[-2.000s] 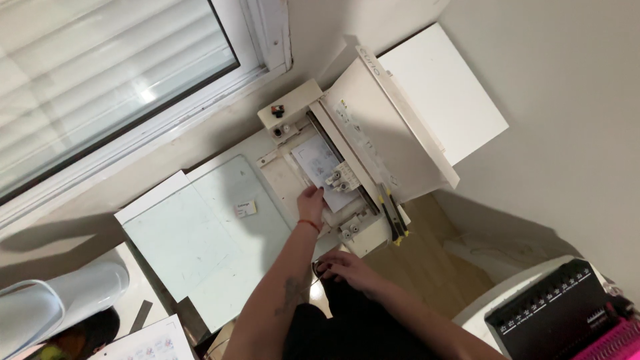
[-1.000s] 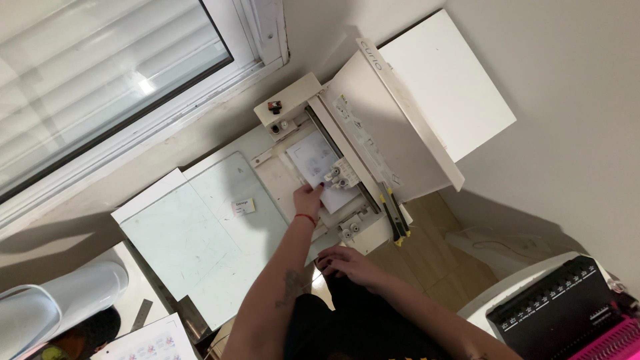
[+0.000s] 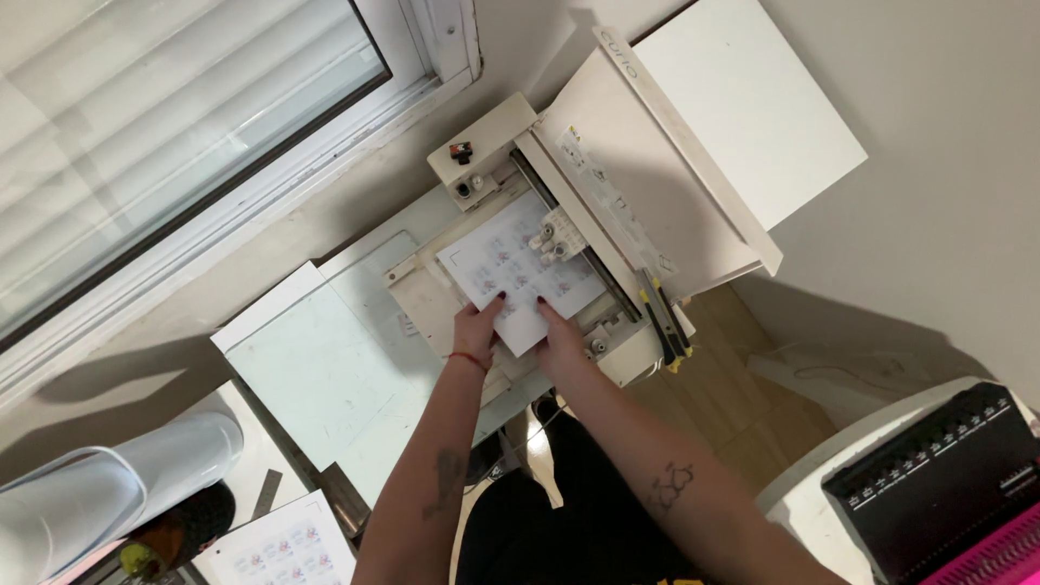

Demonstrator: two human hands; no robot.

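Note:
My left hand (image 3: 479,329) and my right hand (image 3: 558,331) each grip a near edge of a white printed sheet (image 3: 520,280), thumbs on top. The sheet bears rows of small coloured pictures. It lies over the pale bed (image 3: 422,305) of a desktop cutting machine, its far part under the tool carriage (image 3: 558,236). The machine's lid (image 3: 662,179) stands raised behind the carriage rail. Two utility knives (image 3: 668,325) rest at the machine's right end.
A translucent cutting mat (image 3: 325,382) lies left of the machine. Lower left are a roll of white material (image 3: 175,455), a metal ruler (image 3: 267,492) and another printed sheet (image 3: 284,548). A black binding machine (image 3: 934,479) stands lower right, and a window (image 3: 179,122) upper left.
My right hand has moved up from near my lap to the printed sheet and now holds it. The sheet has shifted and turned on the machine bed.

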